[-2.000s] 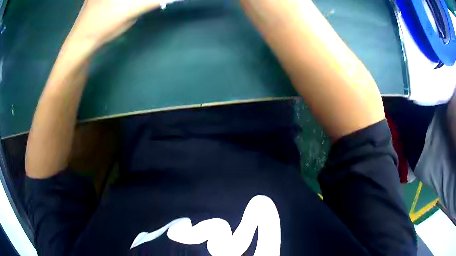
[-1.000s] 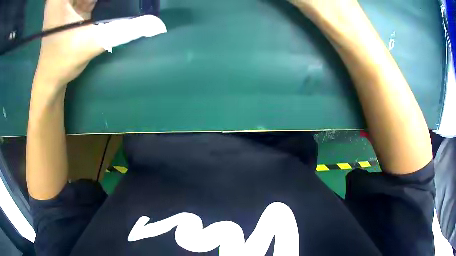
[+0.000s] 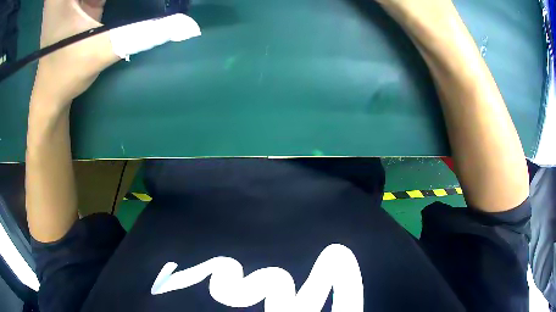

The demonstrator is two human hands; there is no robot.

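My left hand [image 3: 79,52] is at the upper left over the dark green mat [image 3: 256,103], partly cut off by the top edge. A white finger cot [image 3: 155,35] covers its thumb, which points right. Its other fingers are mostly out of the picture, and a dark object [image 3: 137,8] shows behind the thumb at the top edge; I cannot tell whether the hand holds it. My right forearm [image 3: 472,103] reaches up over the mat, but the right hand is beyond the top edge.
A thin dark cable [image 3: 30,58] crosses in front of my left hand. The mat's pale front edge [image 3: 268,157] runs along my body. A sliver of blue [image 3: 552,18] shows at the far upper right. Yellow-black floor tape [image 3: 420,194] lies below the bench.
The view has shifted, and the blue reel at the upper right has slid almost out of the picture. My left thumb with the white cot has come into view, and the forearms appear farther apart.
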